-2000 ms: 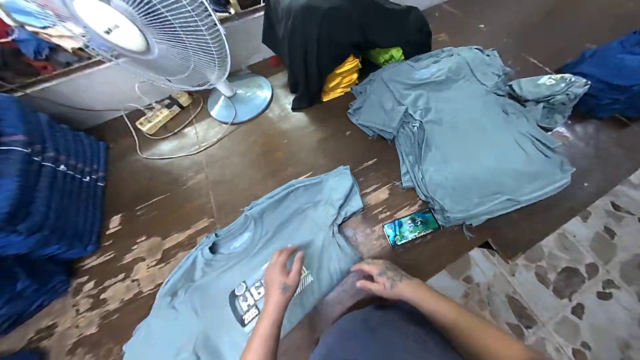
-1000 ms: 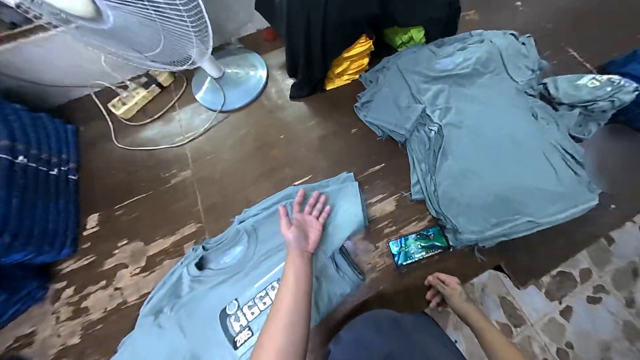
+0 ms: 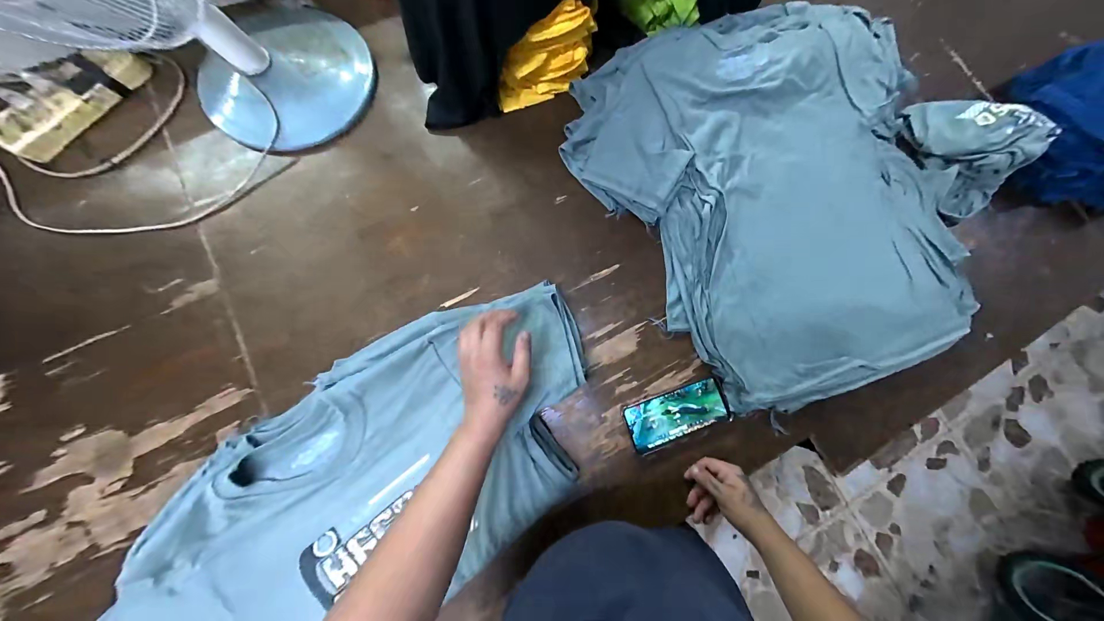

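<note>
A stack of grey-blue printed T-shirts (image 3: 371, 431) lies on the worn brown tabletop at lower left. My left hand (image 3: 493, 366) rests palm down on the sleeve of the top shirt, fingers a little apart, gripping nothing. Near the table's front edge, my right hand (image 3: 720, 493) hangs with its fingers loosely curled; whether anything is in it cannot be told. Just above that hand lies a smartphone (image 3: 677, 416) with its screen lit. A second, thicker stack of plain-faced grey-blue T-shirts (image 3: 802, 207) lies at upper right, its lower hem by the phone.
An electric fan's round base (image 3: 289, 78), a white cable (image 3: 112, 230) and a power strip (image 3: 65, 99) are at upper left. Yellow folded cloth (image 3: 548, 56) and black cloth (image 3: 457, 60) sit at the top. A crumpled shirt (image 3: 975, 142) and blue fabric (image 3: 1065, 121) lie at right.
My left hand has turned from palm up to palm down on the shirt sleeve. My right hand, earlier at the near shirts' edge, is now away from them, below the phone.
</note>
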